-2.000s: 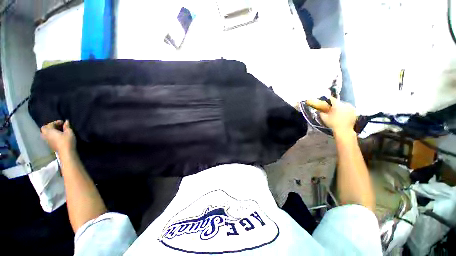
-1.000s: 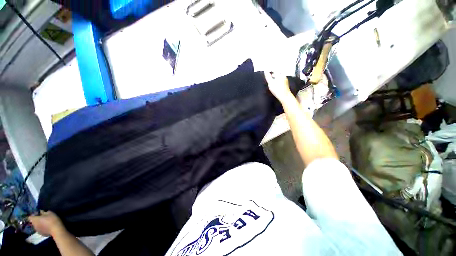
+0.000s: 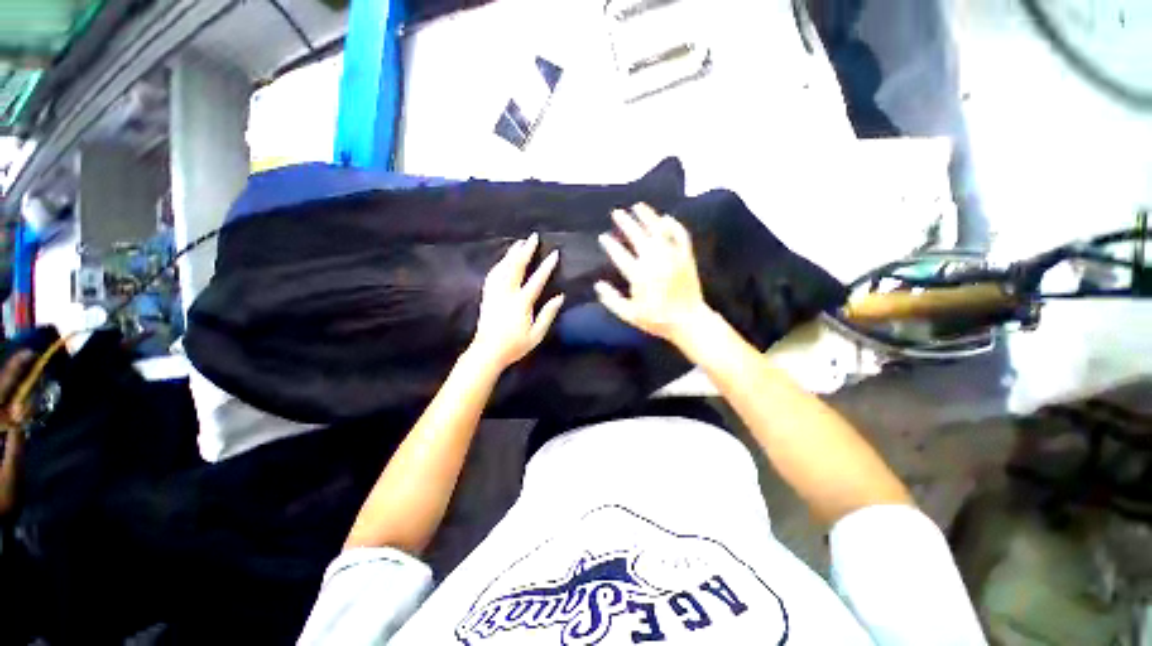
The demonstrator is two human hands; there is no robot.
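Observation:
A black garment (image 3: pixel 379 297) lies spread over the dark-blue padded arm (image 3: pixel 303 184), whose blue shows along the far left edge. My left hand (image 3: pixel 516 303) rests on the garment near its middle, fingers spread. My right hand (image 3: pixel 657 280) lies flat on it just to the right, fingers spread. A patch of blue shows beside my right hand. The steam iron (image 3: pixel 941 303), with a tan handle, stands at the table's right edge, beyond the garment's right end, touched by neither hand.
A bright blue bar (image 3: pixel 369 88) runs behind the pad. A phone (image 3: pixel 528 104) and a silver slotted plate (image 3: pixel 662 57) lie on the white table (image 3: pixel 468 51). Black cloth (image 3: pixel 190 530) is heaped at the left. Another person's arm (image 3: pixel 13 435) shows at the far left edge. Hoses trail right.
Both hands have moved from the garment's ends to its middle and now lie on it with fingers spread. Earlier, my right hand held the iron, then let it go. The view has also turned.

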